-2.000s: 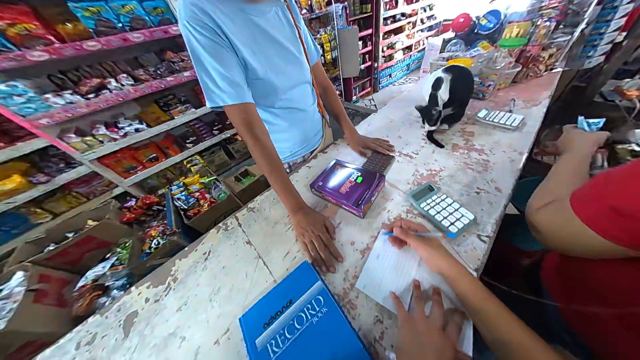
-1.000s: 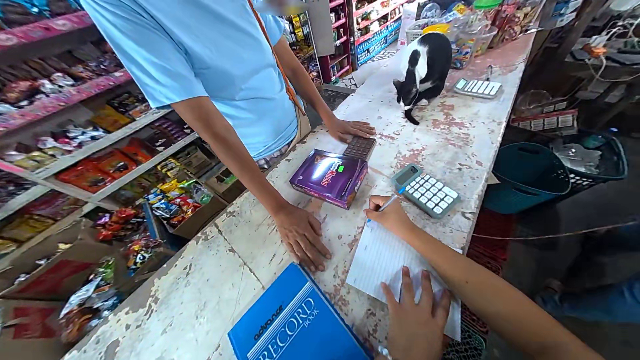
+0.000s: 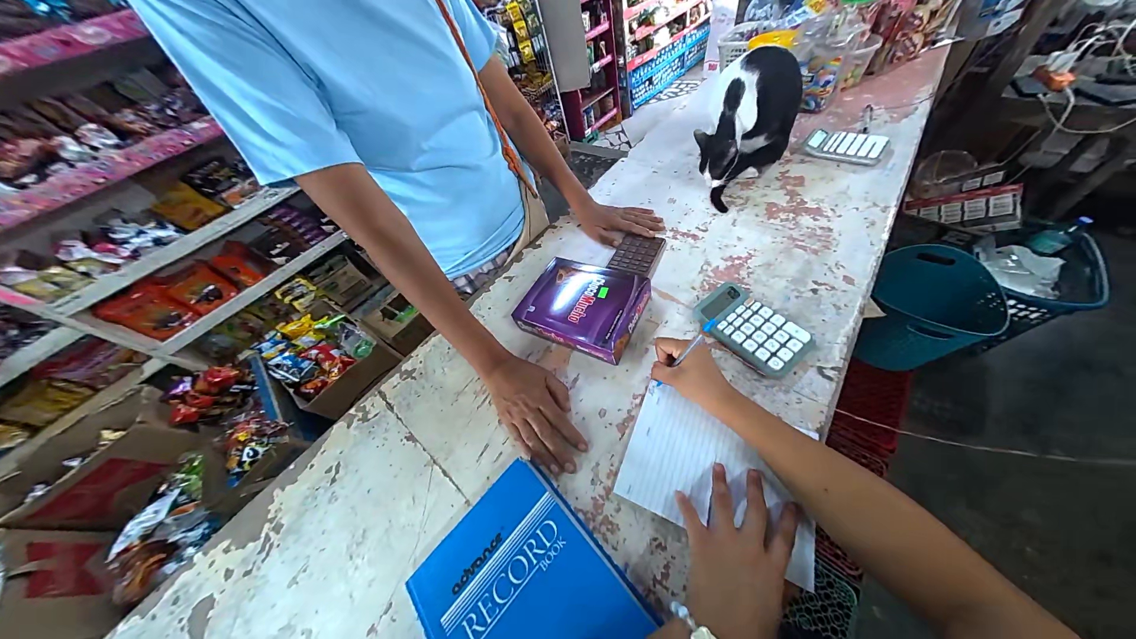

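Note:
A blue pen [image 3: 692,344] is held in my right hand [image 3: 695,371], its tip low at the top edge of a lined sheet of paper [image 3: 674,444]. My left hand [image 3: 741,555] lies flat, fingers spread, over the lower part of that sheet. A grey-green calculator [image 3: 754,328] rests just beyond my right hand. Left of it sits a purple product box [image 3: 581,306], with a dark calculator [image 3: 637,256] behind it. A blue record book [image 3: 532,568] lies to the left of my left hand.
Across the worn counter [image 3: 355,515] stands a person in a light blue shirt [image 3: 426,133], both hands on its top. A black-and-white cat [image 3: 754,111] stands farther along, near another calculator [image 3: 846,146]. Teal baskets [image 3: 932,306] are on the right; snack shelves [image 3: 177,257] line the left.
My right hand with the pen has moved a little on the paper. The person in red, seen at the right two seconds ago, is out of view. The cat remains on the counter.

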